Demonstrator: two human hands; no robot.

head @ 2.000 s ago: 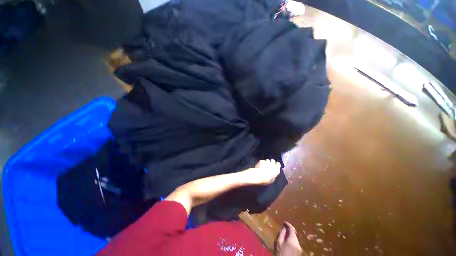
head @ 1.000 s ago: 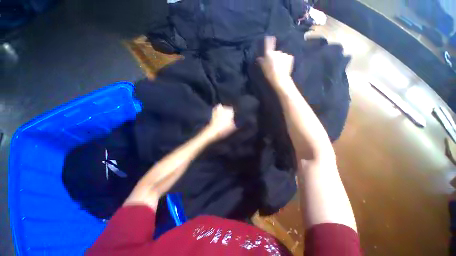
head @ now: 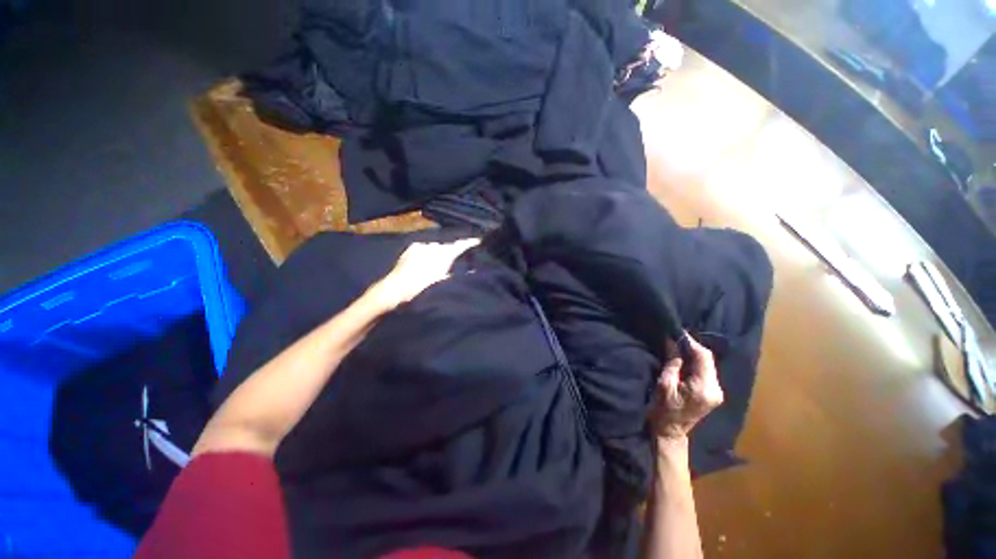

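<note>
A black garment (head: 437, 382) lies spread over the near edge of the table and towards my body. My left hand (head: 431, 268) is on its upper part near the middle, the fingertips partly hidden at a cloth fold. My right hand (head: 688, 388) pinches a black cloth edge on the right side, thumb and fingers together. A thin, lighter seam or edge line runs down the garment between my hands. A pile of black garments (head: 437, 87) lies beyond it on the table.
A blue tub (head: 208, 273) stands at the left with a black bundle (head: 98, 426) and white tie in it. The brown table (head: 808, 404) carries flat strips (head: 836, 262) at the right. Dark cloth (head: 972, 491) shows at the lower right edge.
The garment has been opened out and drawn towards me, apart from the pile behind. My right hand has come down and now pinches cloth; my left hand has moved slightly left.
</note>
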